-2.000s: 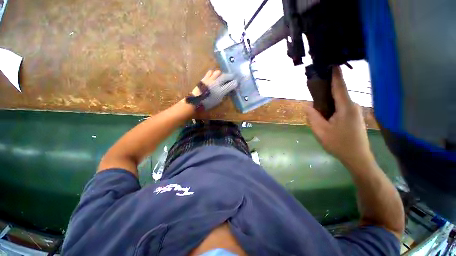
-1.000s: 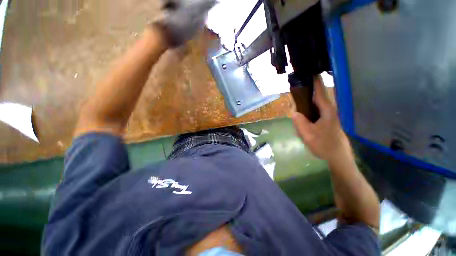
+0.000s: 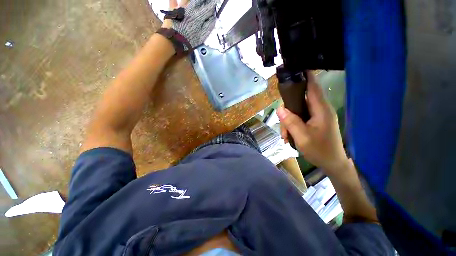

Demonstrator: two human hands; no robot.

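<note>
The cutting machine [image 3: 312, 35] fills the upper right, its blue-banded motor body nearest the camera. My bare right hand [image 3: 312, 125] is closed round its dark upright handle [image 3: 294, 97]. The grey base plate [image 3: 227, 77] lies at the table's edge, with screws showing. The thin metal standard rises from it. My left hand [image 3: 192, 25], in a grey mesh glove with dark wrist straps, lies on the white-topped lay [image 3: 234, 14] just beside the standard. Its fingertips are partly cut off by the top edge. The blade's cutting edge cannot be made out.
The brown wooden table [image 3: 100, 65] spans the left and middle. A white curved offcut [image 3: 37, 204] and a pale strip [image 3: 7, 185] lie at lower left. Stacked papers or pieces [image 3: 322, 197] show below the table edge at right. My body is against the table edge.
My left hand has gone from beside the base plate, over the table, onto the lay by the standard. The base plate sits a little further left in view. The view has turned, and stacks show below the edge.
</note>
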